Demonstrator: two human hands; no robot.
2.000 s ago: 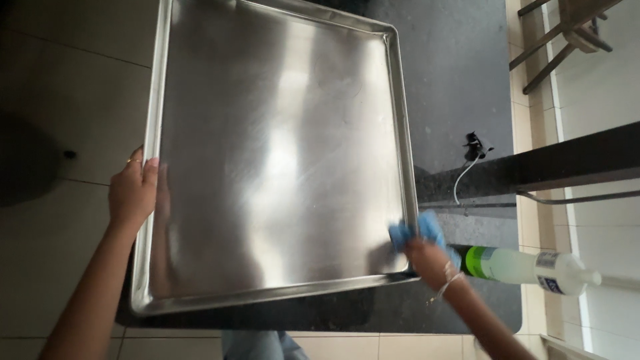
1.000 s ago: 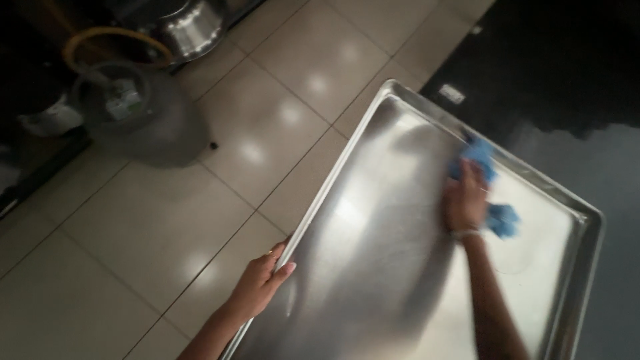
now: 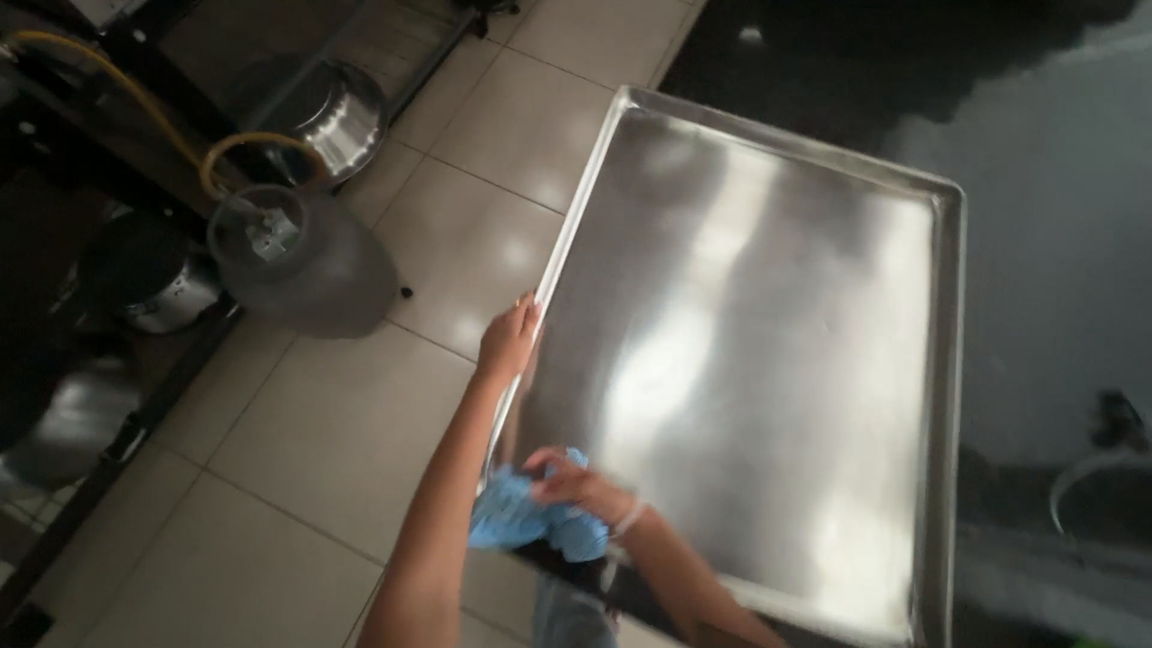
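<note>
A large rectangular metal sheet pan [image 3: 765, 360] with a raised rim lies tilted in view, over a dark tabletop [image 3: 1035, 225]. My left hand [image 3: 510, 340] grips the pan's left rim at about mid-length. At the pan's near left corner, my right hand [image 3: 567, 481] holds a crumpled blue cloth [image 3: 508, 515], which hangs over the rim there. The fingers of that hand are blurred, and the cloth and my right hand hide the corner itself.
A grey gas cylinder [image 3: 315, 261] with a yellow hose [image 3: 108, 72] stands on the tiled floor [image 3: 297, 450] at left. Beside it is a dark rack with metal pots [image 3: 175, 292]. A blurred white cable [image 3: 1062, 490] lies on the tabletop at right.
My right hand and the blue cloth have moved from the pan's far part to its near left corner. My left hand still grips the left rim. The view has shifted.
</note>
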